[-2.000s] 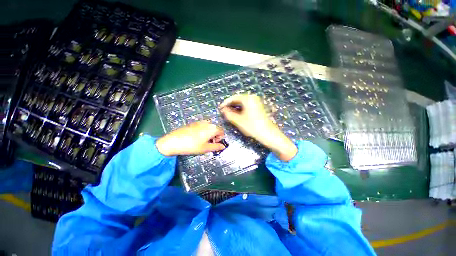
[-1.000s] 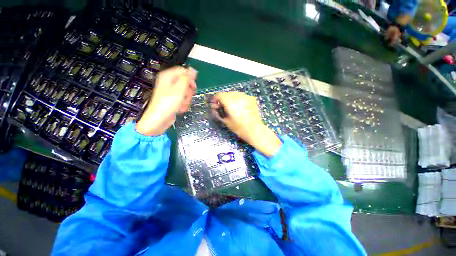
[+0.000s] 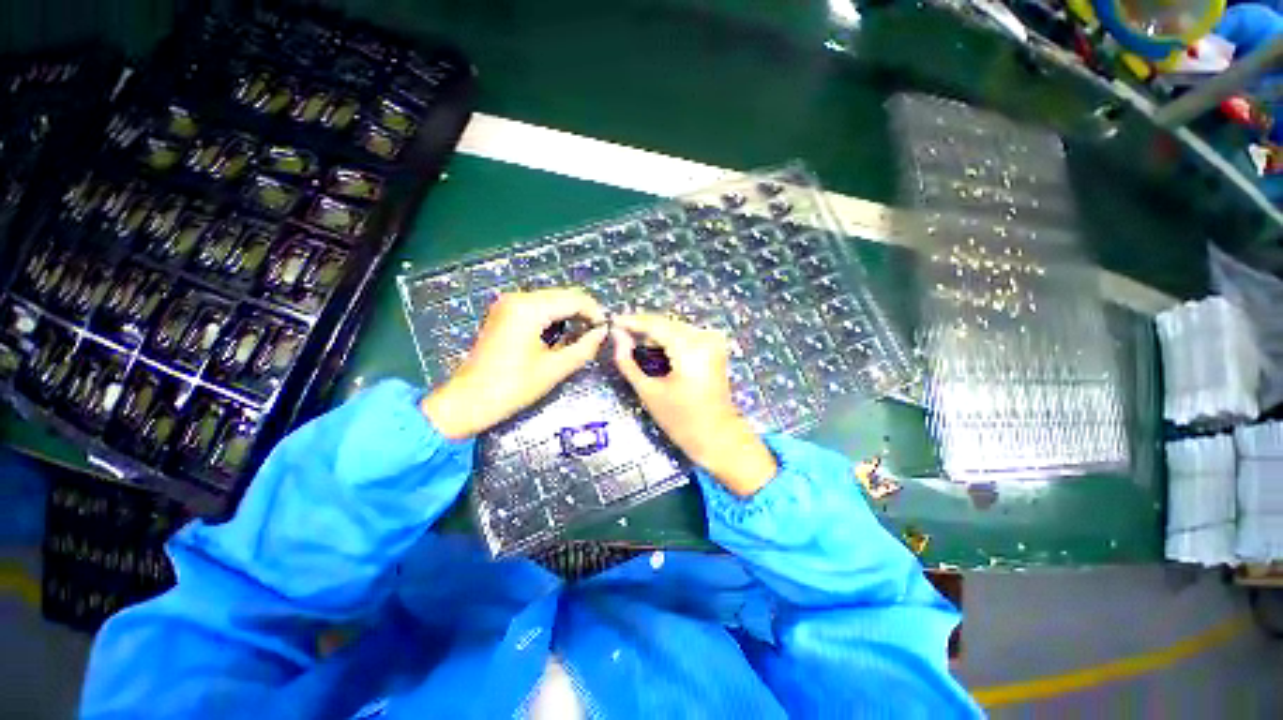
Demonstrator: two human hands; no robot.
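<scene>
My left hand (image 3: 528, 355) and my right hand (image 3: 680, 383) meet fingertip to fingertip over the clear blister tray (image 3: 535, 492). My left hand pinches a small black part (image 3: 566, 332). My right hand holds another small dark part (image 3: 650, 360) against its fingers. What lies between the fingertips is too small to tell. A dark-framed part (image 3: 581, 439) lies in the near part of the clear tray, below my hands. Rows of pockets farther up the tray hold dark parts.
A black blister tray (image 3: 148, 317) with metal-and-black components is at left, with more black trays beside and below. The right-hand clear tray (image 3: 1006, 429) holds gold specks. Brass-coloured pieces (image 3: 878, 480) lie by my right sleeve. White bundles (image 3: 1203, 369) are far right.
My left hand has come back from the black tray's edge to meet my right hand, now holding a black part. The view has shifted slightly.
</scene>
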